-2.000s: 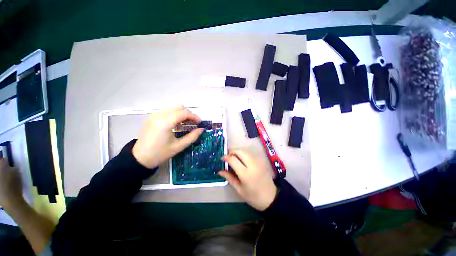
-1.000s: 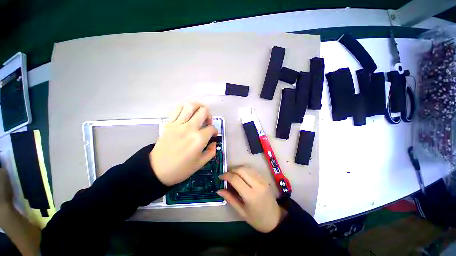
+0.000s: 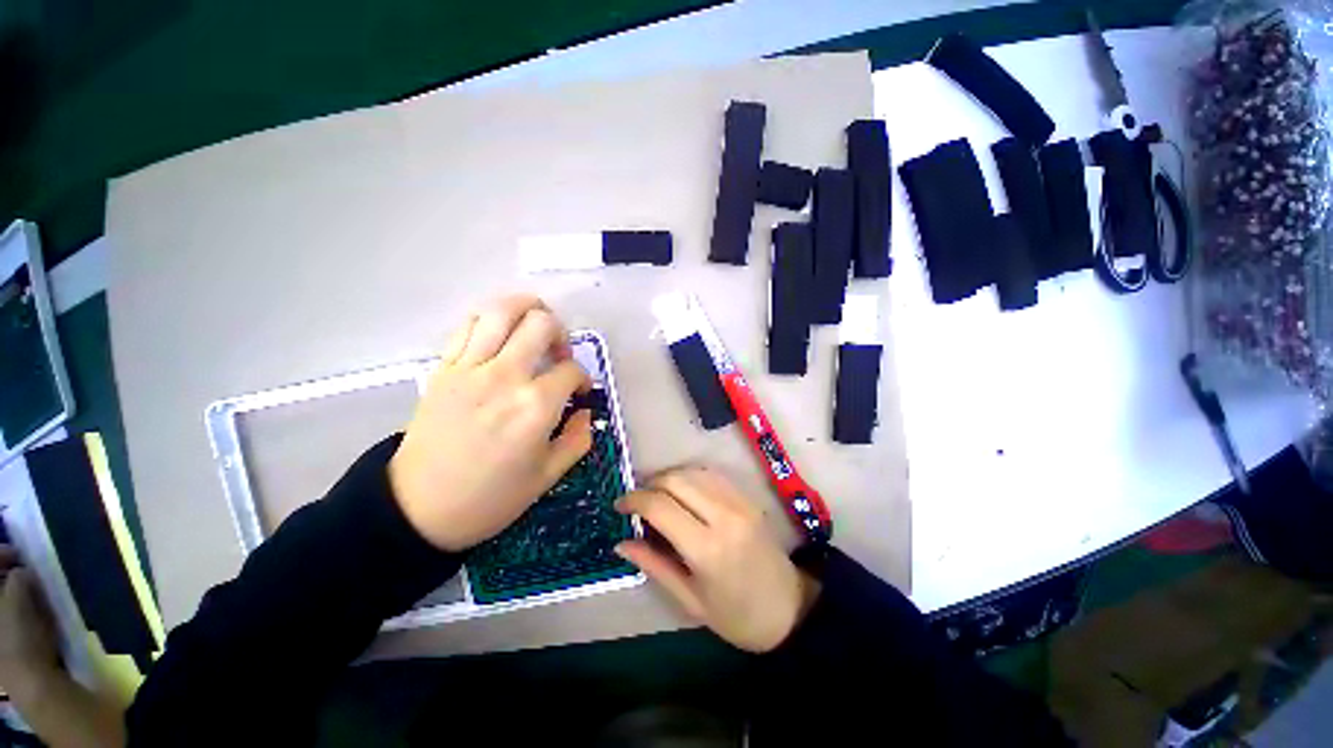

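A white housing frame (image 3: 333, 383) lies slightly tilted on the cardboard, its left half an open window. A green circuit board (image 3: 548, 529) fills its right end. My left hand (image 3: 490, 424) is over the board's top edge, fingers bent and pressed down there; its fingertips are partly hidden, and I cannot tell if they hold a small piece. My right hand (image 3: 719, 558) rests at the frame's right edge, thumb and forefinger apart and touching the edge, with nothing seen in it. A red utility knife (image 3: 773, 456) lies right of the frame, beside a black foam strip (image 3: 700, 382).
Several black foam strips (image 3: 829, 246) lie on the cardboard (image 3: 322, 219). Wider black pieces (image 3: 947, 219) and scissors (image 3: 1142, 219) lie on the white surface at right, with a dark pen-like stick (image 3: 1215, 421) and a bag of small parts (image 3: 1260, 190). Another person's hand (image 3: 32, 636) is at far left.
The view has shifted and turned a little. My left hand has moved from the board's connector area to press over its top edge, hiding it. My right hand stays at the frame's right edge.
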